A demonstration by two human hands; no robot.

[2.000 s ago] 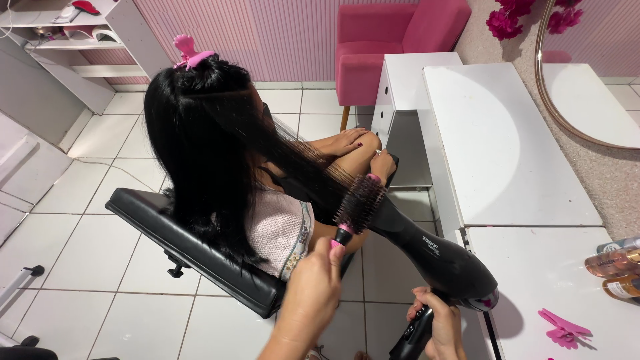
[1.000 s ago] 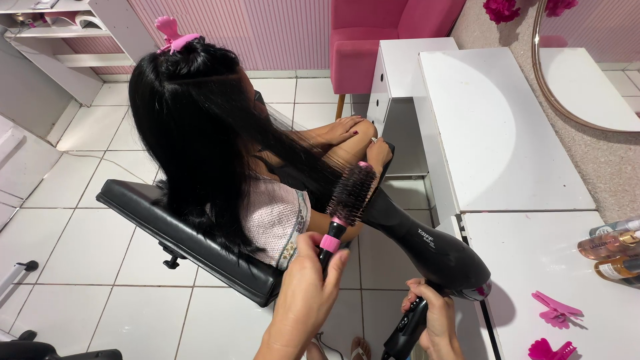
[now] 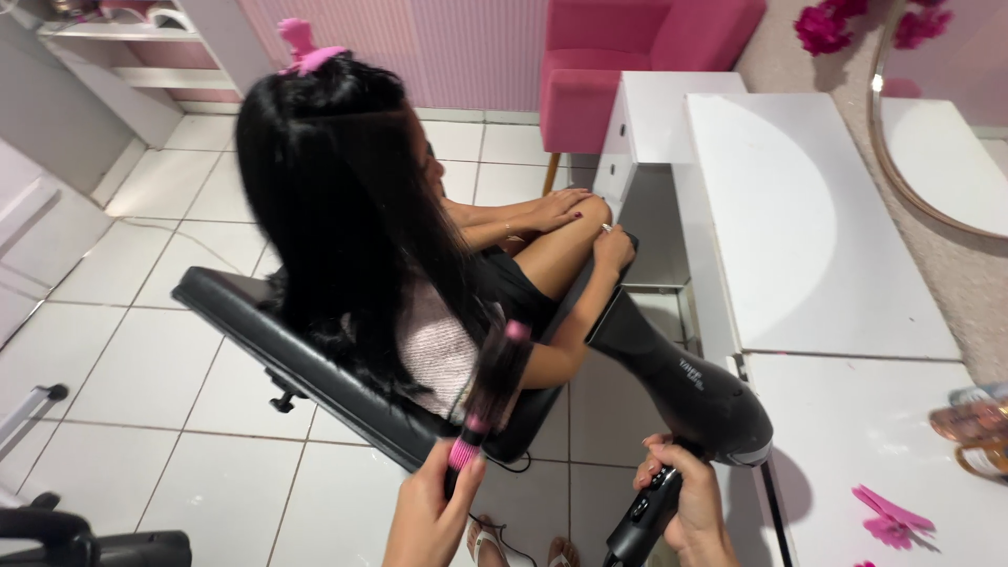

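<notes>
A round hair brush (image 3: 498,378) with a pink and black handle is in my left hand (image 3: 435,500), its blurred bristles beside the ends of a lock of long black hair (image 3: 331,205). My right hand (image 3: 685,496) grips the handle of a black hair dryer (image 3: 685,378); its nozzle points up and left, a short way right of the brush. The hair belongs to a seated person in a light knitted top, whose hands rest on the knees. A pink hair clip (image 3: 309,51) holds the top section up.
The person sits in a black salon chair (image 3: 315,362). At the right stand a white counter (image 3: 803,236) with bottles (image 3: 976,425), a loose pink clip (image 3: 890,516) and a round mirror (image 3: 882,142). A pink armchair (image 3: 587,102) is behind. A thin cord (image 3: 504,535) hangs near the feet below.
The lock of hair that was stretched over the brush toward the dryer now hangs down beside the person. The brush has come down and away from the knees, apart from the dryer nozzle.
</notes>
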